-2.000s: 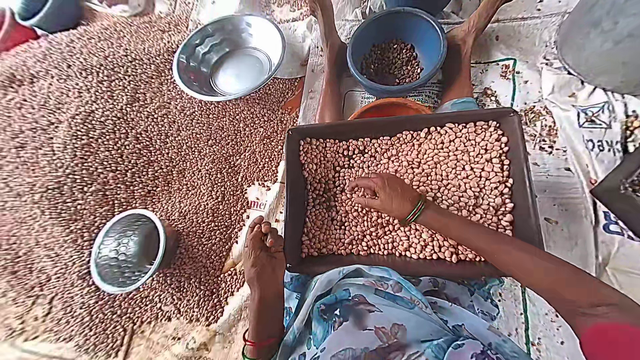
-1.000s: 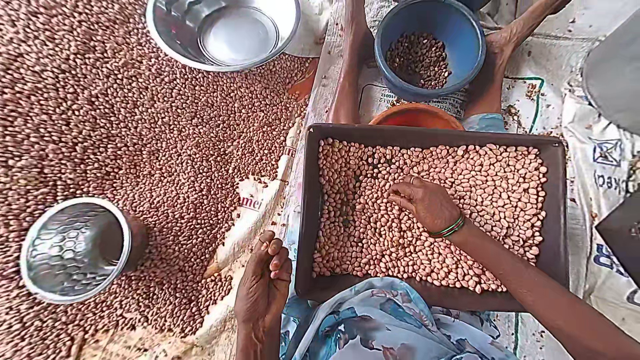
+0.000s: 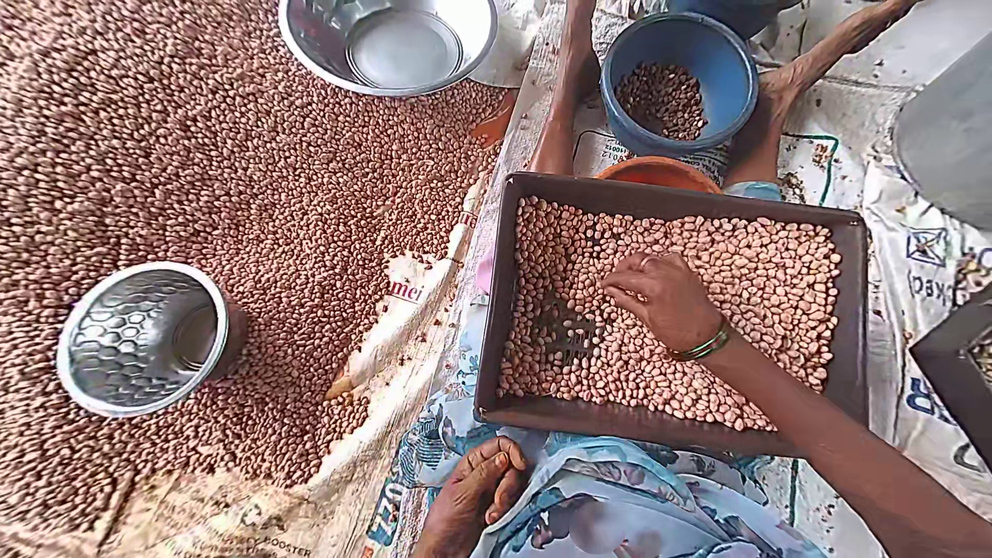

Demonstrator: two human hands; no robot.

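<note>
A dark rectangular tray (image 3: pixel 682 440) of pinkish-brown nuts or beans (image 3: pixel 744 263) lies across my lap. Over the nuts, left of the tray's middle, is my right hand (image 3: pixel 659 298), with bangles at the wrist. Its fingers are bent together and point left; whether they pinch a nut is unclear. Dark tray bottom shows through a thin patch to their lower left. My left hand (image 3: pixel 484 484) rests palm up by the patterned cloth (image 3: pixel 620 504), just outside the tray's lower left corner. Its fingers are curled, and what it may hold is hidden.
A large heap of nuts (image 3: pixel 256 178) covers the left side, bearing a steel bowl (image 3: pixel 147 341) and a wide steel basin (image 3: pixel 403 46). Beyond the tray, between my legs, stand a blue bowl (image 3: pixel 674 85) of dark pieces and an orange bowl (image 3: pixel 659 172). Printed sacks (image 3: pixel 922 240) lie right.
My left hand has moved down, away from the tray's left side, to beside the cloth. In the tray, a thin patch has opened left of my right hand.
</note>
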